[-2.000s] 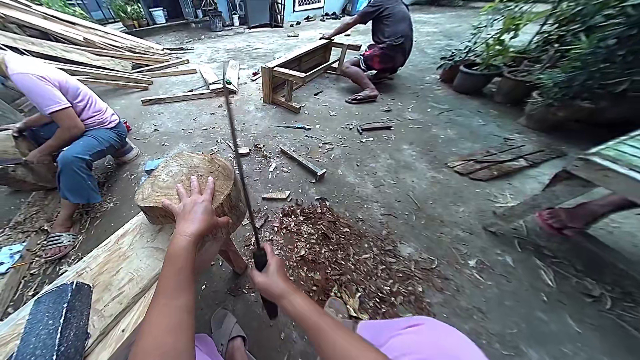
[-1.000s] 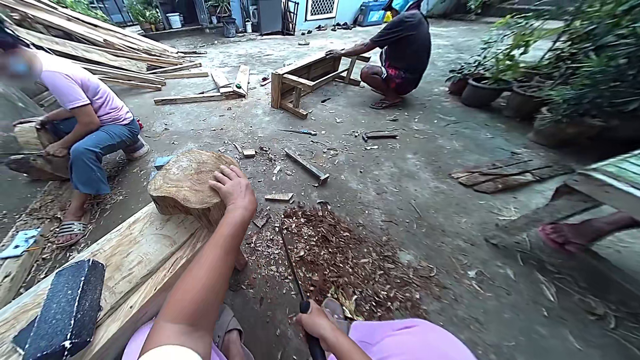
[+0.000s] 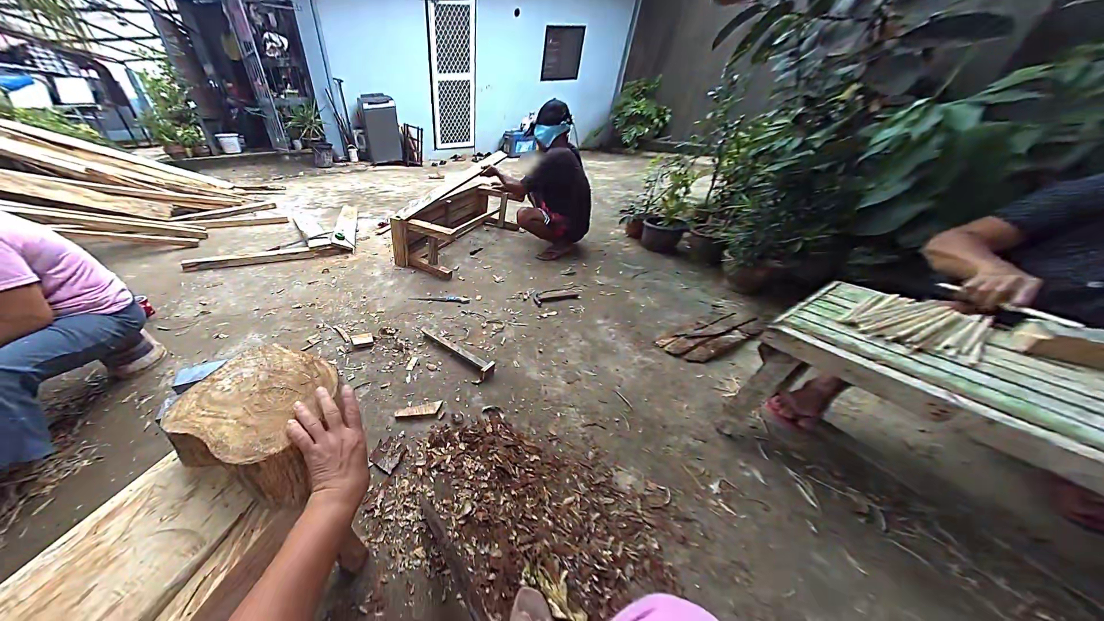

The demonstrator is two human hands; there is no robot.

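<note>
My left hand (image 3: 332, 444) rests with spread fingers on the right edge of a thick log slab (image 3: 250, 401). The slab has a pale, uneven top and rough sides, and sits on a rough wooden bench (image 3: 121, 535). A long, narrow dark blade (image 3: 450, 556) points up from the bottom edge, over a heap of reddish-brown wood chips (image 3: 535, 509). Its handle lies below the frame, and so does my right hand. A bluish block (image 3: 197, 376) shows behind the slab.
A hammer (image 3: 556, 297), a long metal-ended tool (image 3: 459, 354) and wood scraps lie on the concrete. A person crouches at a wooden frame (image 3: 444, 216). Another works at a slatted bench (image 3: 949, 371) with thin sticks. One more sits at left. Potted plants (image 3: 662, 233) line the right side.
My right hand, earlier seen on the blade's handle, has dropped out of view. The blade was upright beside the slab two seconds ago and is now low. The view has tilted up.
</note>
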